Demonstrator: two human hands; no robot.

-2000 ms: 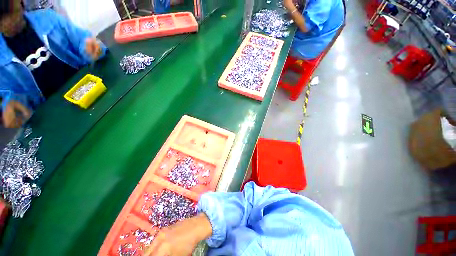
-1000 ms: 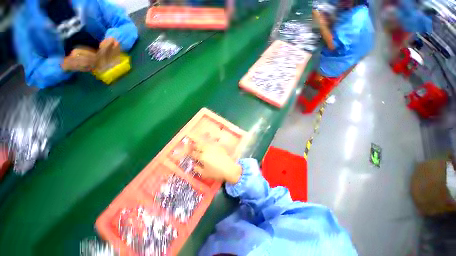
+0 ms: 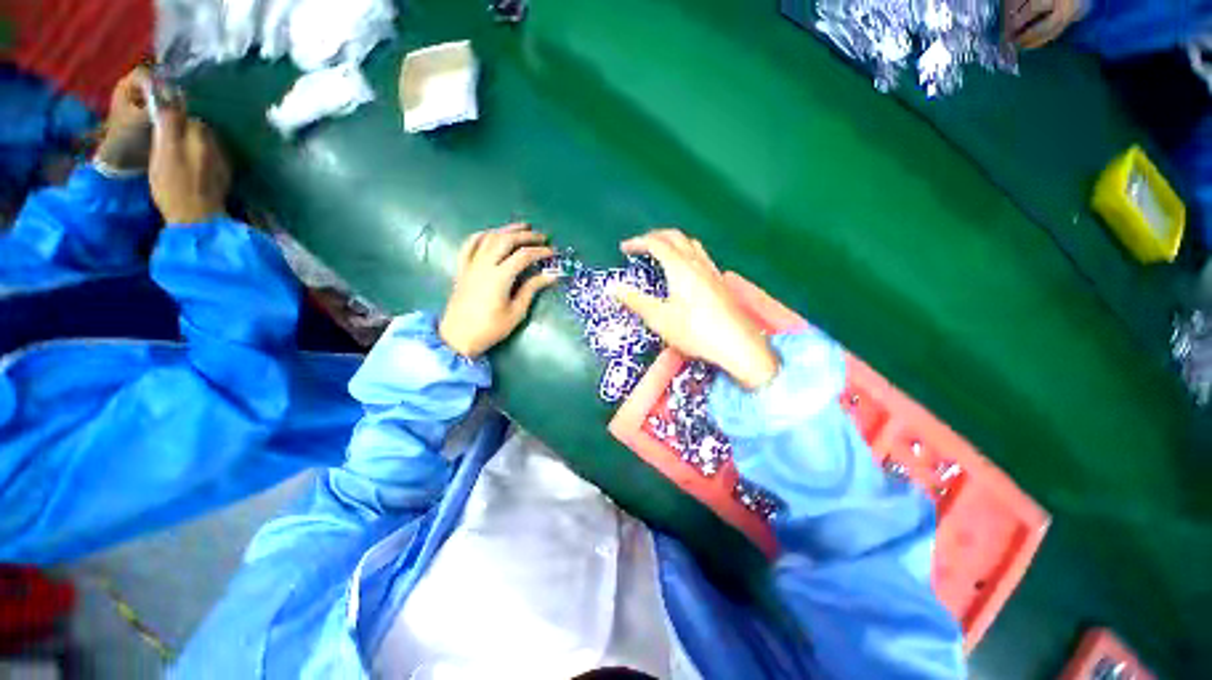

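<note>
A small pile of silver metal frames (image 3: 614,339) lies on the green surface in front of me, against the near end of the salmon-red parts tray (image 3: 1017,511). My left hand (image 3: 499,290) is at the pile's left edge, fingers curved, with a small silver piece at its fingertips. My right hand (image 3: 689,308) is over the pile's upper right side, fingers bent; whether it grips a frame cannot be told. My right sleeve covers the middle of the tray. Loose small metal parts (image 3: 691,432) lie in its near compartment.
A small off-white carton (image 3: 439,88) and crumpled white wrapping (image 3: 319,96) lie at upper left, beside a neighbour's hands (image 3: 180,153). Across the table are a pile of frames (image 3: 917,37), a person's hand (image 3: 1041,19) and a yellow parts box (image 3: 1140,206). Another tray's corner (image 3: 1107,658) shows at lower right.
The view has swung left. My right hand has moved from the tray compartments to the pile of frames. My left hand, the carton and the neighbour at left have come into view.
</note>
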